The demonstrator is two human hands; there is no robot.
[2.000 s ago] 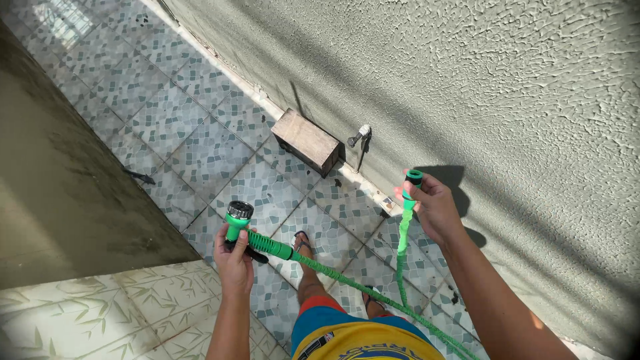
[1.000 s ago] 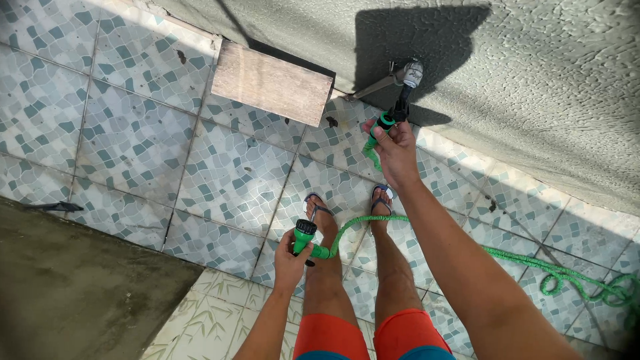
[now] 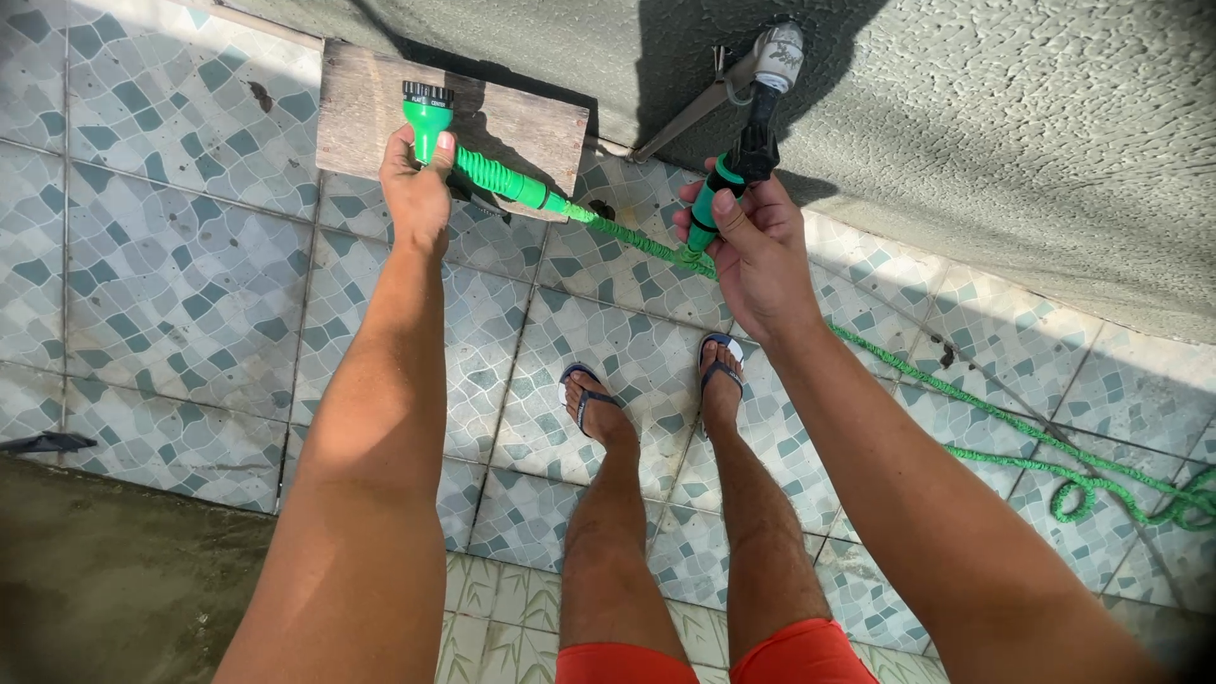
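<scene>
My left hand [image 3: 418,185] grips the handle of a green hose spray nozzle [image 3: 429,119] with a black dial head, held above a wooden box. From it a green ribbed hose sleeve [image 3: 499,179] runs right into a green fabric hose [image 3: 641,243]. My right hand [image 3: 755,242] holds the green and black hose connector [image 3: 708,209] at the black fitting [image 3: 755,142] below the wall tap [image 3: 779,57]. Connector and fitting touch; whether they are locked together cannot be told. My fingers partly cover the connector.
The wooden box [image 3: 356,114] stands by the textured wall [image 3: 997,142]. A pipe [image 3: 689,119] slants beside the tap. More green hose [image 3: 1073,456] lies looped on the tiled floor [image 3: 190,285] at right. My feet in flip-flops are below my hands. A dark object [image 3: 47,443] lies at far left.
Since one second ago, my left hand has raised the nozzle from near my feet to above the box. My right hand stays at the tap fitting with the connector. The view has moved closer to the tap.
</scene>
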